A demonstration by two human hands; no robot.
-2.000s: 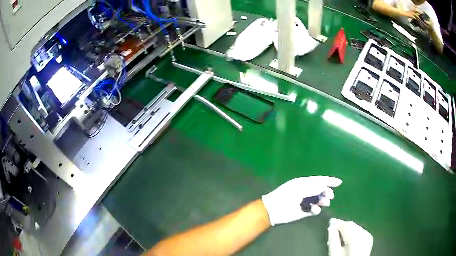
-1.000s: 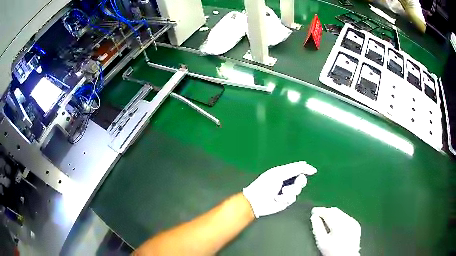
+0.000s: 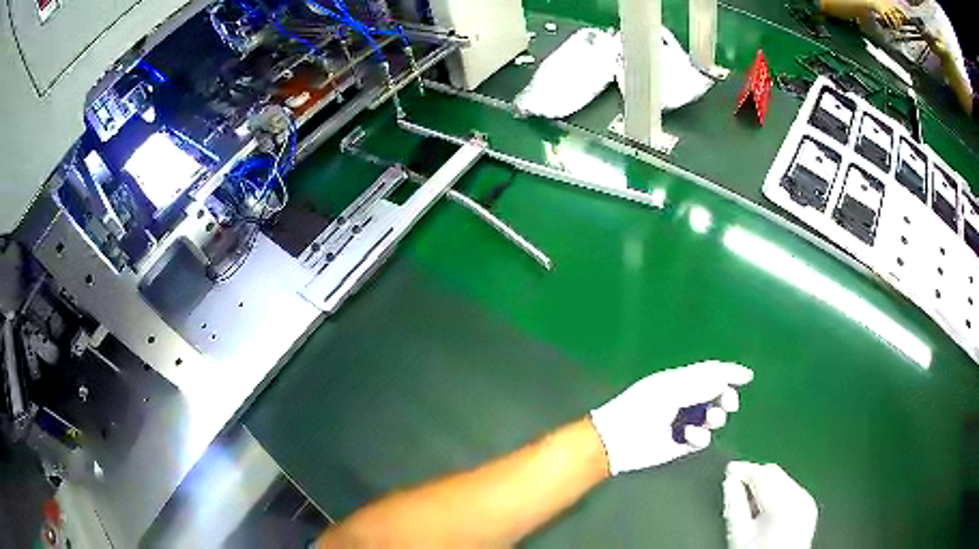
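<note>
My left hand (image 3: pixel 668 420), in a white glove, is over the green bench surface with its fingers curled around a dark-blue part (image 3: pixel 695 420), which shows in the palm. My right hand (image 3: pixel 768 508), also white-gloved, is just to the right and lower, near the bottom edge. Its fingers are bent in; a small dark spot shows between them, and I cannot tell if it is a held part. A dark phone frame (image 3: pixel 498 194) lies on the green belt by the guide rails, mostly hidden.
Guide rails (image 3: pixel 502 227) slant over the belt beside the machine (image 3: pixel 231 306) at left. Beyond the belt are a white post (image 3: pixel 642 80), a white cloth-like shape (image 3: pixel 569 75), a red sign (image 3: pixel 756 88) and a blister tray (image 3: pixel 893 231) with black frames. Another person's hands show at the top right.
The phone frame has moved left along the belt, in under the guide rails. My hands stay close together with the dark-blue part still in my left. The camera view has shifted.
</note>
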